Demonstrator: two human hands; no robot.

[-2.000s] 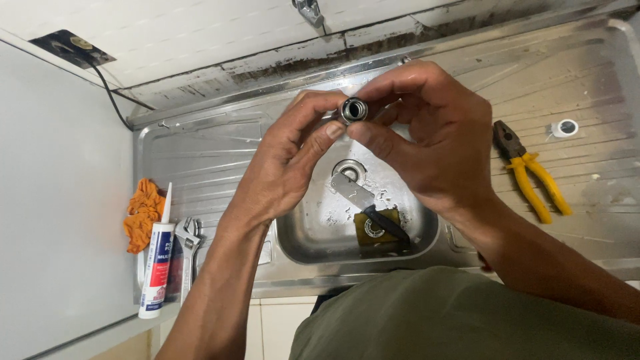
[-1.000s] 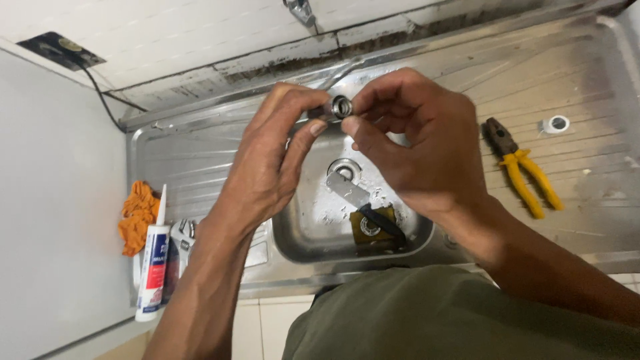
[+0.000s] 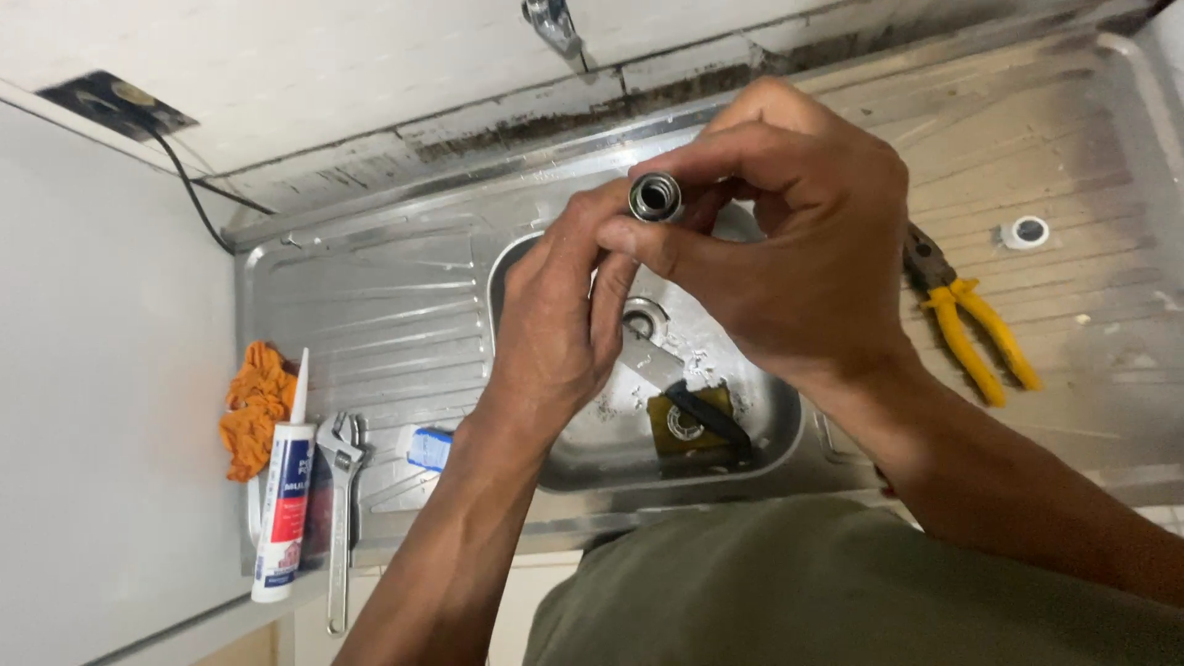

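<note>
Above the sink bowl [image 3: 786,435], my right hand [image 3: 805,231] grips a short round metal fitting [image 3: 656,197] between thumb and fingers. Its hollow, ringed end faces the camera. My left hand [image 3: 564,314] is closed around the fitting's lower side, though the fingers partly hide each other and the contact. Below them in the bowl, a knife with a black handle [image 3: 708,416] lies across a dark yellow square piece [image 3: 671,435], its blade reaching toward the drain [image 3: 645,317].
Combination pliers with yellow handles [image 3: 971,324] and a white tape roll [image 3: 1027,232] lie on the right drainboard. At left are an orange cloth [image 3: 259,407], a sealant cartridge [image 3: 285,518], an adjustable wrench [image 3: 340,518] and a blue-and-white item [image 3: 428,449]. A tap [image 3: 553,28] projects from the wall.
The fitting has turned so that its open end faces the camera more directly than one second ago. My right hand has closed in over it, nearer my left.
</note>
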